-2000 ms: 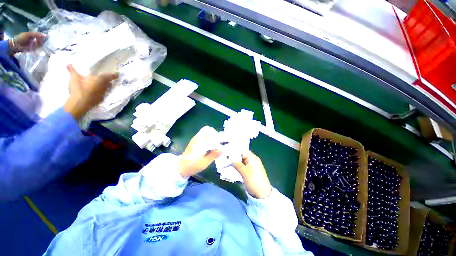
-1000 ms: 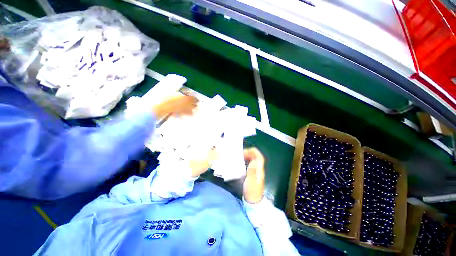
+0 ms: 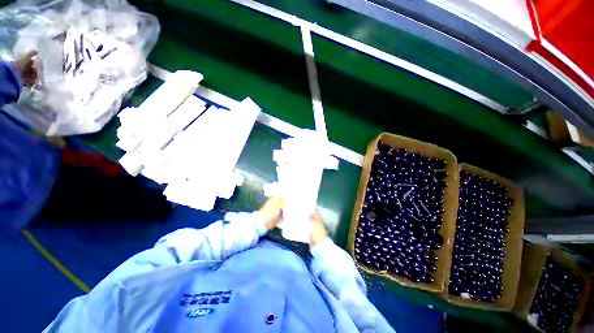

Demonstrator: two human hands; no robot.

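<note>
A stack of white card inserts (image 3: 301,182) stands out from the belt's near edge in front of me. My left hand (image 3: 272,212) holds its left side and my right hand (image 3: 318,230) holds its right side, both near the lower end. The fingers are partly hidden by the card and overexposed. More white card pieces (image 3: 189,146) lie in overlapping piles on the green belt to the left of my hands.
A clear plastic bag (image 3: 91,65) of white pieces lies at the upper left, beside another person's hand and blue sleeve (image 3: 23,162). Brown trays (image 3: 449,227) of small dark shiny items sit on the right. A red bin (image 3: 566,32) and metal rails are at the upper right.
The other person's arm has drawn back left from the white pieces. More pieces now lie spread on the belt. My hands now hold a separate stack upright between them. The view has shifted.
</note>
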